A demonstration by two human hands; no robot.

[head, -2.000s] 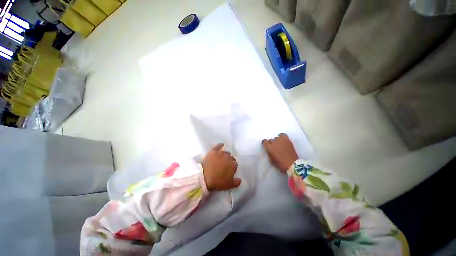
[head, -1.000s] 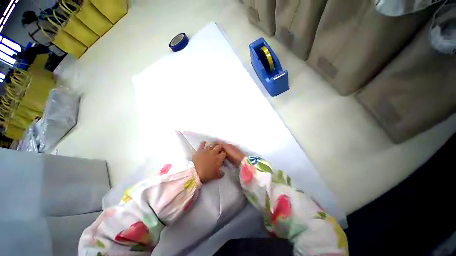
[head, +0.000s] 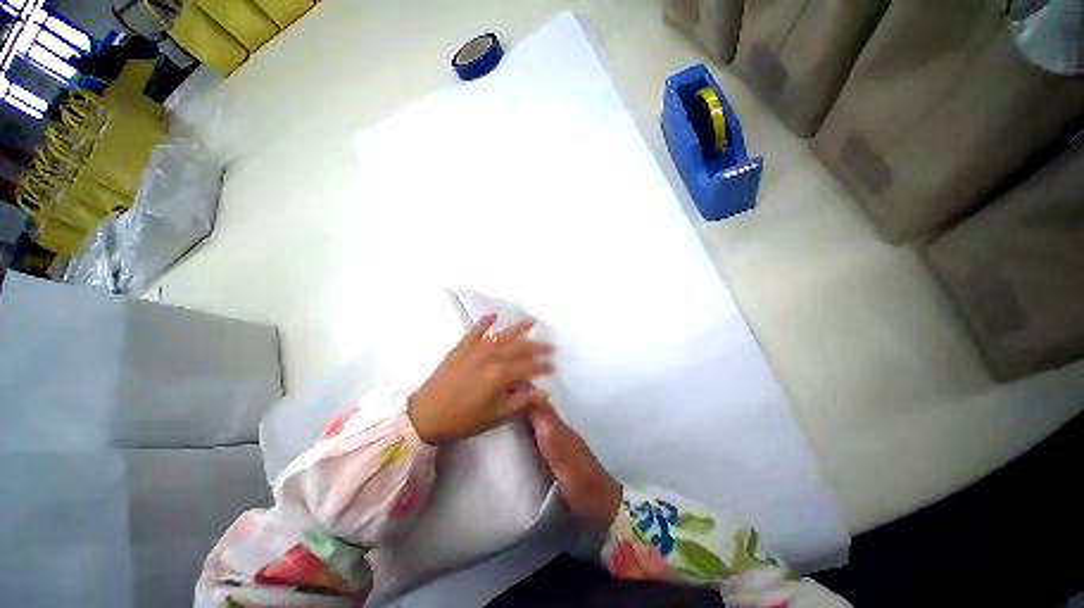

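Observation:
White wrapping paper (head: 571,178) lies flat in front of me. A partly folded paper bundle (head: 476,499) lies on its near part, close to my body, with a pointed fold at its far end. My left hand (head: 481,380) lies over this fold, palm down, fingers a little apart and slightly blurred. My right hand (head: 573,461) lies along the bundle's right side, its fingertips partly hidden under my left hand; its grip is unclear. No bag shows inside the paper.
A blue tape dispenser (head: 711,143) stands right of the paper, a blue tape roll (head: 477,56) at its far edge. Taupe bags (head: 915,131) stand at right, white wrapped blocks (head: 190,368) at left. Yellow bags (head: 113,154) and plastic-covered goods (head: 172,202) are far left.
My right hand has come in from the right to meet my left hand, then slid down to the bundle's right side. The paper's right part now lies flat and uncovered.

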